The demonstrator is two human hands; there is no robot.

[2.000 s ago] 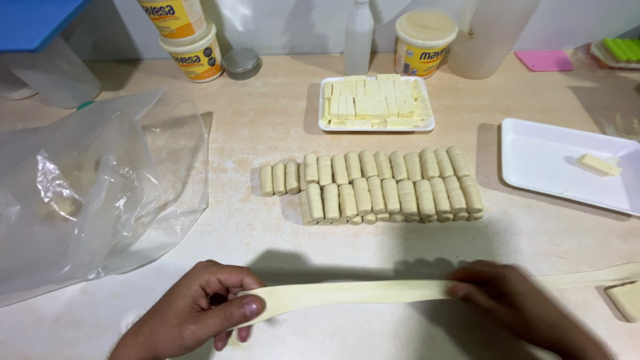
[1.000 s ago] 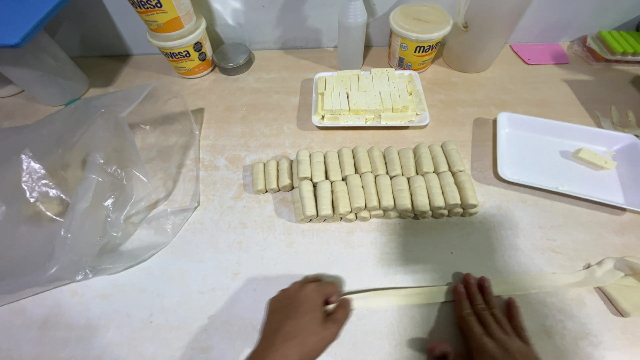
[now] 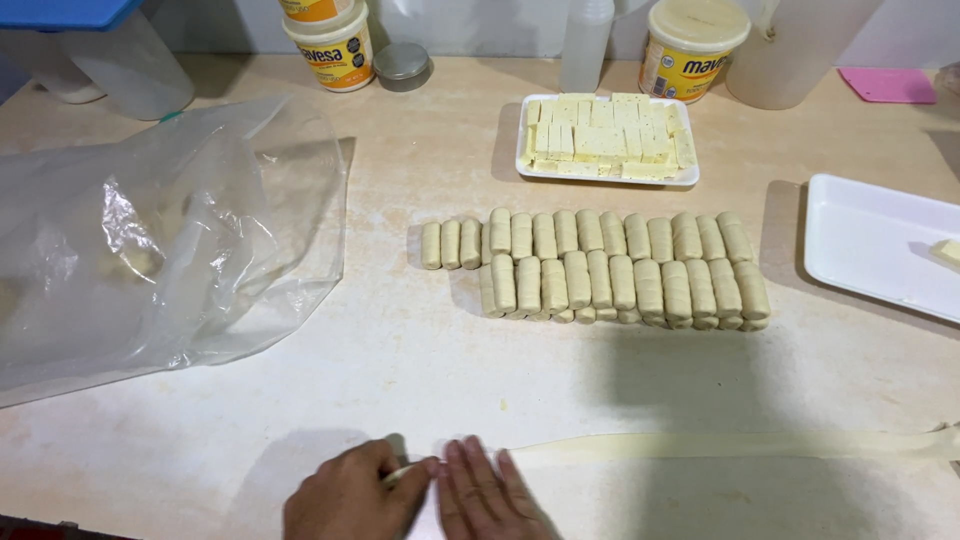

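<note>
A long thin dough strip [image 3: 675, 445] lies across the lower right of the table. Its left end runs under my right hand [image 3: 484, 495], which rests flat on it with the fingers extended. My left hand [image 3: 360, 491], just to the left, pinches the end of the strip between thumb and curled fingers. Above both hands are stacked rows of wrapped dough rolls [image 3: 577, 277]. Behind the rolls, white cheese sticks [image 3: 600, 142] fill a white foam tray [image 3: 607, 179].
A clear plastic bag [image 3: 225, 247] covers the left side. A second white tray [image 3: 862, 225] holding a cheese piece sits at right. Margarine tubs [image 3: 337, 56], [image 3: 686, 52], a round metal tin [image 3: 403, 64], a plastic bottle [image 3: 587, 45] and a pink card [image 3: 887, 85] stand or lie along the back.
The dough strip was held stretched between both hands, then laid on the table. My right hand has moved left along it, close to my left hand.
</note>
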